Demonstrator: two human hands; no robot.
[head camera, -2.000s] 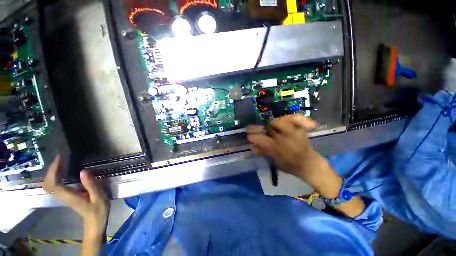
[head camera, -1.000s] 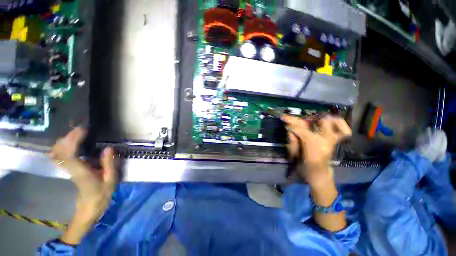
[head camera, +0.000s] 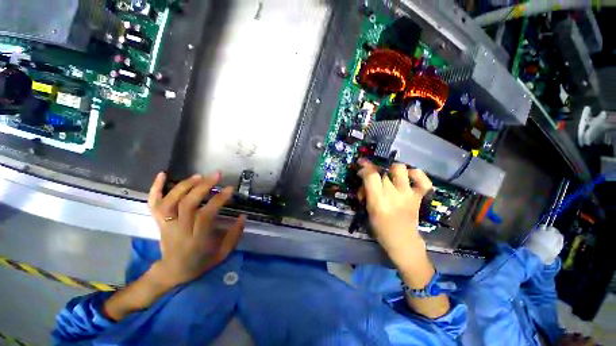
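Note:
A green power board (head camera: 332, 177) sits in a dark carrier (head camera: 307, 152) in front of me, with two copper-wound coils (head camera: 385, 70) and a long silver heatsink (head camera: 442, 154). My right hand (head camera: 395, 199) is over the board's near part, fingers curled around a dark, thin tool (head camera: 358, 219) that is mostly hidden by the hand. A blue strap (head camera: 424, 289) is on the right wrist. My left hand (head camera: 192, 219) rests with spread fingers at the conveyor's near rail, left of the carrier, holding nothing visible.
Another populated board (head camera: 128, 81) in a carrier lies at left. A metal plate (head camera: 260, 94) shows between the carriers, with a small metal fitting (head camera: 246, 181). At right are a partly hidden brush (head camera: 488, 211), a person's gloved hand (head camera: 546, 244) and blue sleeve.
The view has shifted left, so the boards appear further right and tilted. My left hand has moved right along the rail. My right hand has moved left over the board.

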